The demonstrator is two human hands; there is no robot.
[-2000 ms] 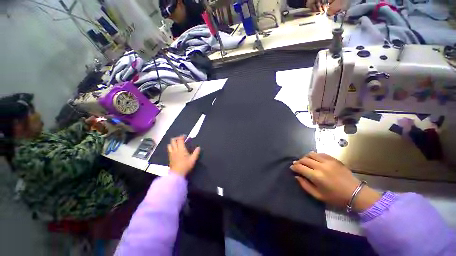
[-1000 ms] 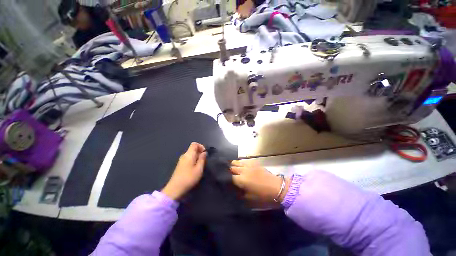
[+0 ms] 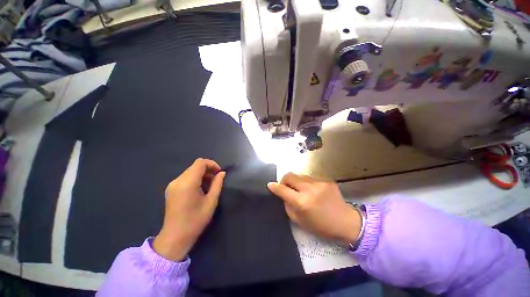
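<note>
A dark cloth panel (image 3: 250, 232) lies at the table's front edge and runs up toward the needle area. Larger dark cut panels (image 3: 145, 133) lie flat to its left. My left hand (image 3: 192, 203) pinches a small dark bit of cloth between thumb and fingertips over the panels. My right hand (image 3: 317, 206) pinches the panel's right edge just below the lit needle area. The white sewing machine head (image 3: 308, 64) stands above, with the presser foot area (image 3: 290, 136) in bright glare, so the needle is not clear.
Red-handled scissors (image 3: 498, 168) lie at the right beside a dark bobbin tray (image 3: 520, 156). Dark and maroon scraps (image 3: 390, 125) lie under the machine arm. Striped garment pieces (image 3: 43, 58) are heaped at the upper left. A ruler scale (image 3: 319, 249) marks the table front.
The view has moved closer to the machine. The cloth bunched between my hands a second ago is now spread flatter, its top near the needle area. My hands are a little farther apart.
</note>
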